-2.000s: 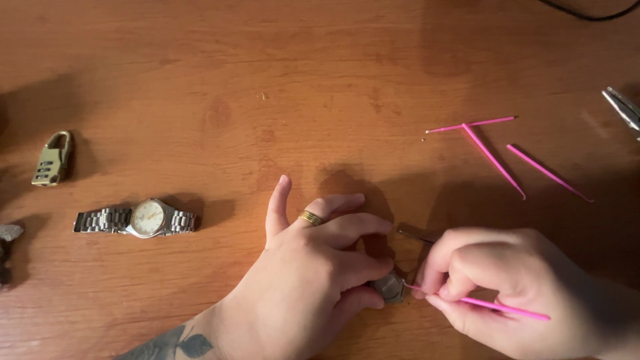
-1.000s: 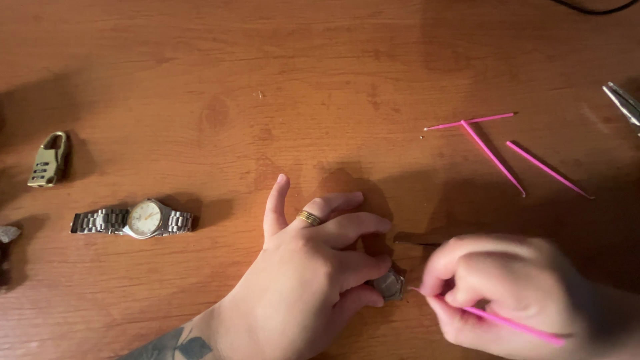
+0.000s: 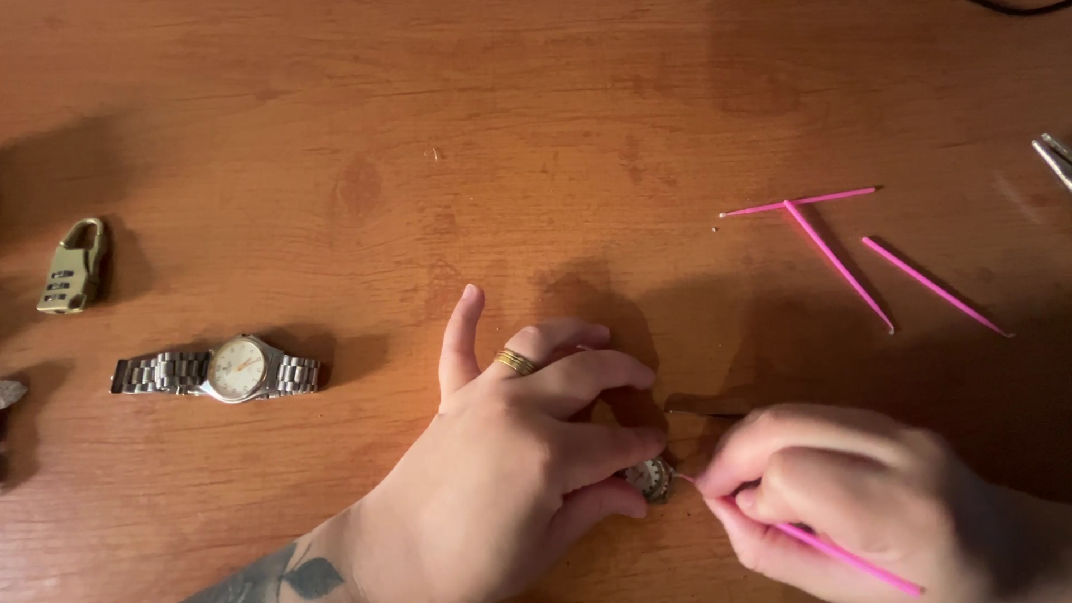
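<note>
Between the thumb and index finger of my left hand (image 3: 536,444) is a small round watch head (image 3: 649,479), held near the bottom middle; the fingers cover its left part. My right hand (image 3: 846,494) pinches a thin pink micro applicator brush (image 3: 850,559), whose tip is at the right edge of the watch head. Whether the tip touches it is hard to tell. A thin dark tool (image 3: 703,412) lies just above, its right part hidden by my right hand. A wristwatch with a metal bracelet (image 3: 239,368) lies to the left.
Several pink applicators (image 3: 840,266) lie at the upper right, near a tiny speck. A brass combination padlock (image 3: 71,272) lies far left, above a partly visible stone-like object (image 3: 10,394). A metal tool (image 3: 1053,159) shows at the right edge, a dark cable (image 3: 1022,10) at the top right corner.
The watch head now shows a dial with markings, where a plain greyish face showed before. My right hand has shifted slightly, still holding the pink applicator; my left hand stays in place.
</note>
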